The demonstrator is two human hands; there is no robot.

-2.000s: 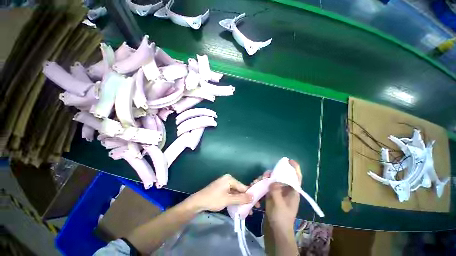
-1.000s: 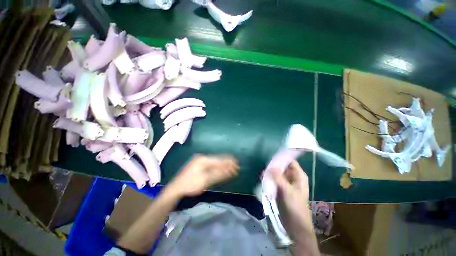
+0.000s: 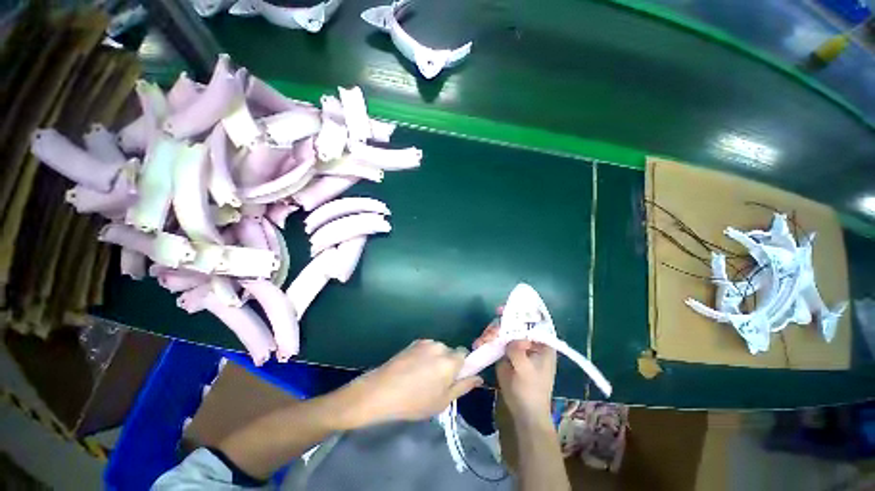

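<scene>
A white eared headband shell [image 3: 527, 309] is held above the bench's front edge, one ear pointing up and one arm reaching right. A pink headband cover [image 3: 483, 357] lies along its middle, partly hidden by my fingers. My left hand [image 3: 427, 380] grips the left part of the headband. My right hand [image 3: 527, 369] holds it below the upper ear. The headband's lower end hangs down in front of my lap, with a thin dark wire at its tip.
A large heap of pink covers [image 3: 195, 197] lies at left, beside stacked cardboard dividers [image 3: 53, 192]. Wired white shells [image 3: 768, 288] lie on a cardboard sheet [image 3: 686, 331] at right. White eared parts sit on the conveyor belt [image 3: 576, 86]. A blue crate [image 3: 144, 422] is below the bench.
My left hand has come back to the headband after being off it a second ago. The headband and my right hand have moved slightly left. The view has shifted a little.
</scene>
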